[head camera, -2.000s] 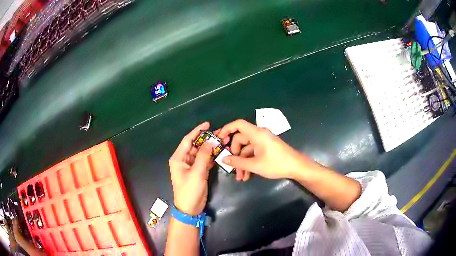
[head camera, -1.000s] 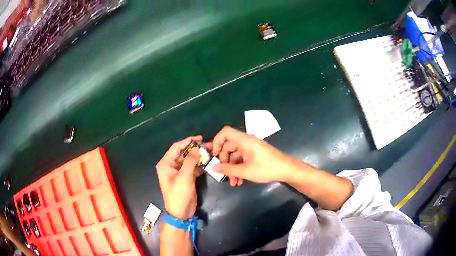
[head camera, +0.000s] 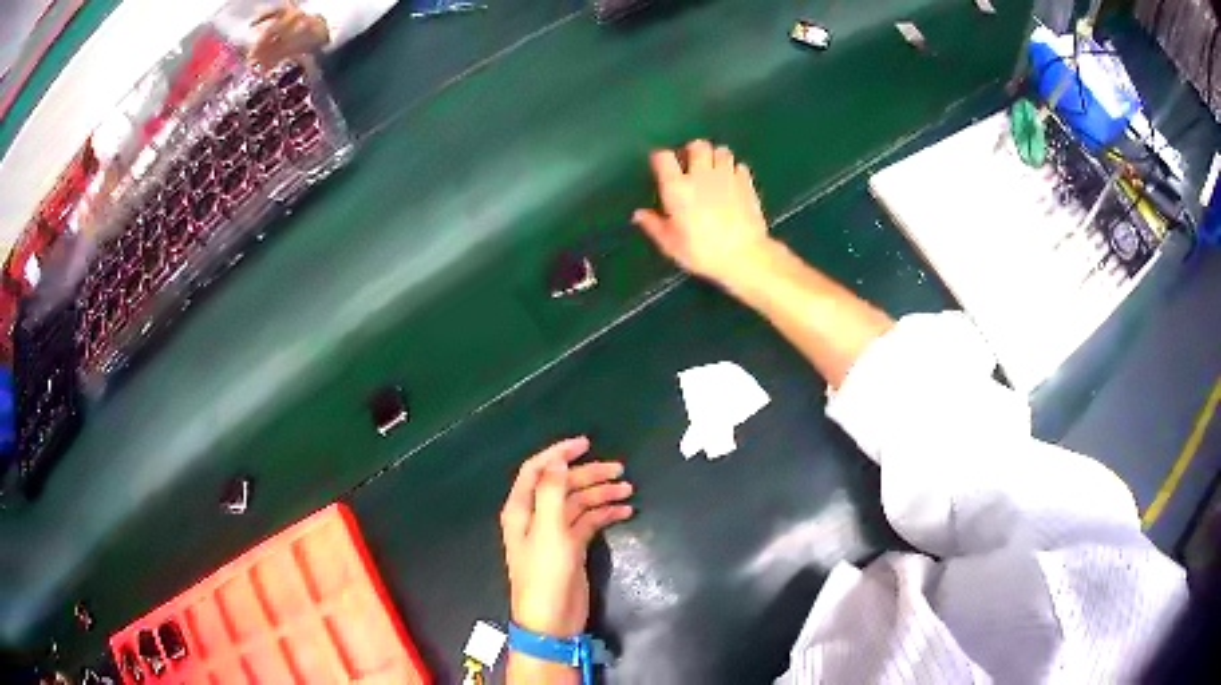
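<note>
My right hand (head camera: 710, 212) is over the green belt with its fingers apart, and nothing shows in it. A small dark unit (head camera: 573, 276) lies on the belt to its lower left. My left hand (head camera: 560, 515), with a blue wrist strap (head camera: 548, 648), is over the dark bench, empty, with fingers apart. A white wipe (head camera: 723, 403) lies on the bench between the hands, with a smaller white piece at its lower edge. A display module (head camera: 486, 642) with a yellowish tail lies left of the strap, near the bottom edge.
A red tray (head camera: 351, 575) with some dark units is at lower left. More dark units (head camera: 390, 410) sit on the belt. Clear blister trays (head camera: 201, 201) are at the far left, near another person's hand (head camera: 288, 35). A white board (head camera: 971, 228) with wires and a blue object is at right.
My hands have parted, and the pieces they held no longer show in them. My right hand has reached forward over the belt. The wipe now has a smaller white piece at it.
</note>
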